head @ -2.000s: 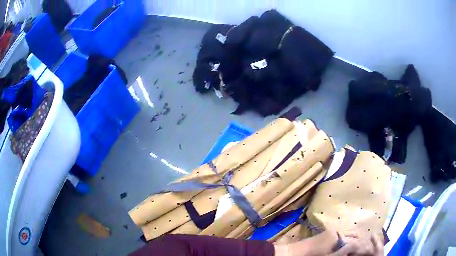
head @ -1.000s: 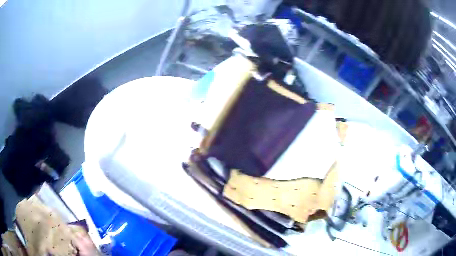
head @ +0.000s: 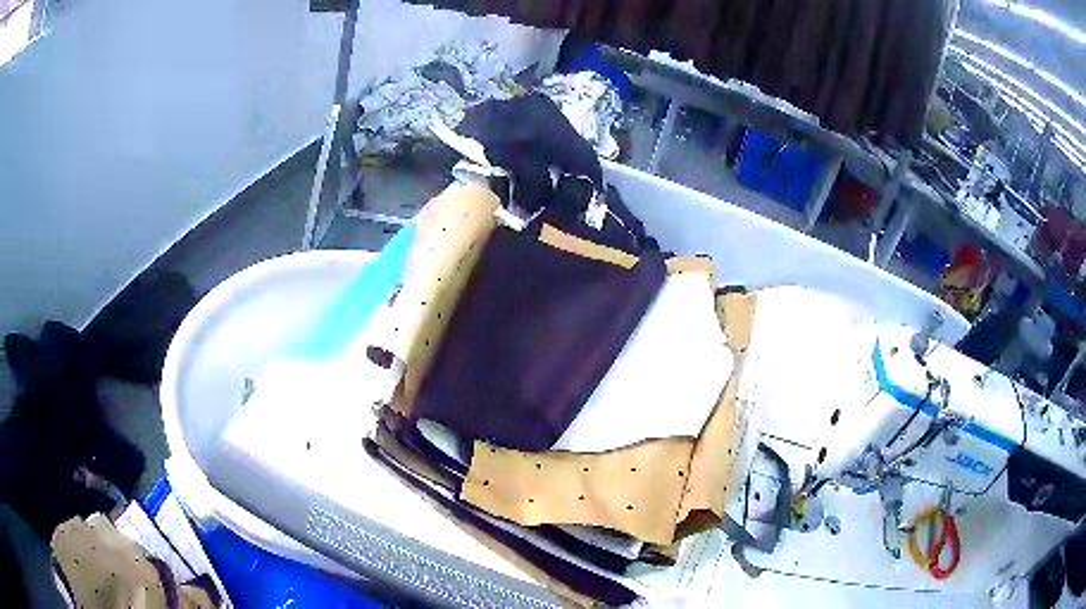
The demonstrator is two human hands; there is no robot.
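Observation:
No hand shows clearly in the current view. A stack of cut pieces lies on the white sewing-machine table. On it are a dark purple cut piece [head: 536,339], a white sheet [head: 661,369] and perforated kraft paper [head: 584,485] along the near side. More perforated paper is rolled at the stack's left edge. Dark cloth edges stick out under the near side. Black cloth [head: 536,149] with a white tag lies at the stack's far end. Part of a perforated paper bundle [head: 101,565] shows at the lower left edge.
A white sewing machine [head: 941,416] with JACK lettering stands at the right, with orange-red handled snips [head: 935,541] beside it. A grey strip lies by the machine. A blue crate [head: 280,583] is below the table. Black garment bundles [head: 66,440] lie on the floor at left.
The view has swung right from the floor bundles to the table. The wearer's hand, earlier on the paper bundle, no longer shows clearly. The stack looks unchanged since one second ago.

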